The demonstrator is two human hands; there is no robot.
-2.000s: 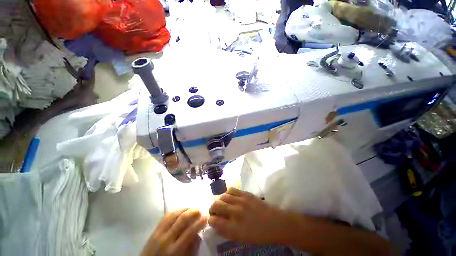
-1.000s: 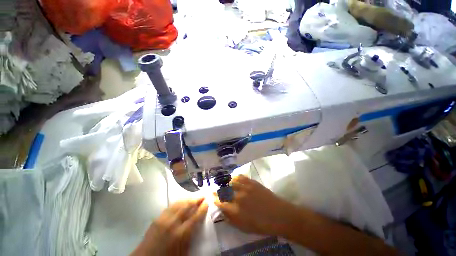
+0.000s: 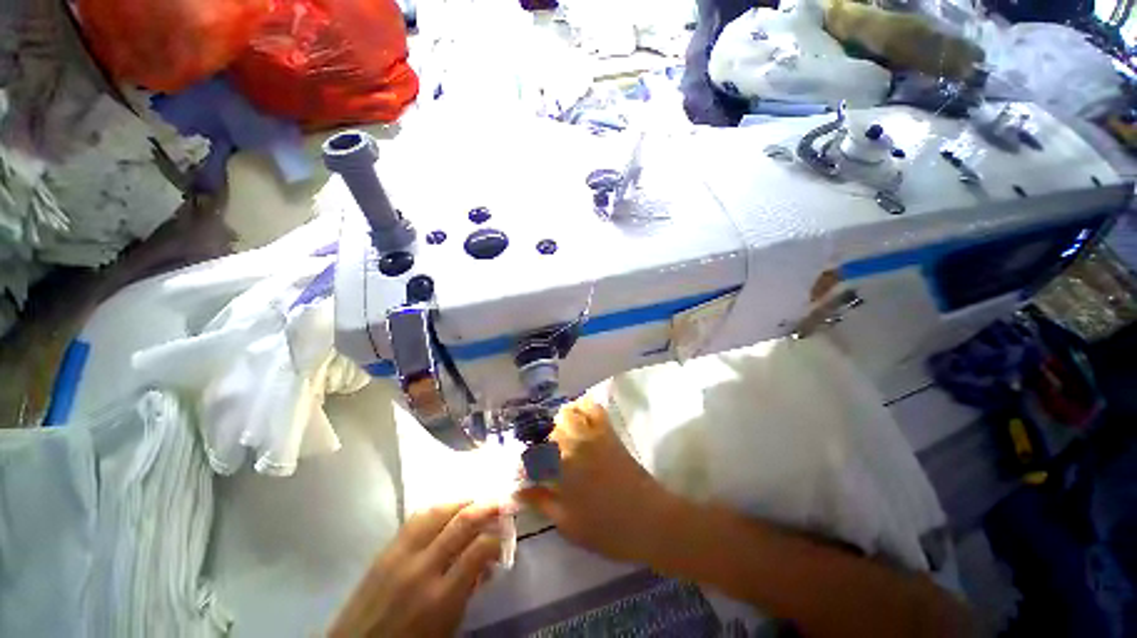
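Observation:
A small white fabric piece lies under the needle area of the white sewing machine. My left hand rests on it with fingers bent, just left of the needle. My right hand is right of the needle, beside the dark round knob-like part, fingers curled. Its fingertips are partly behind that part, so its hold cannot be told. Bright light washes out the presser foot area.
A white fabric heap lies right of the needle. A folded white stack is at the left, with loose white strips behind it. Red-orange bags are at upper left. A yellow-black handle is at far right.
My right hand has moved up and further behind the knob-like part. My left hand stays on the fabric. A short fabric end now shows beside its fingertips. The view has shifted slightly.

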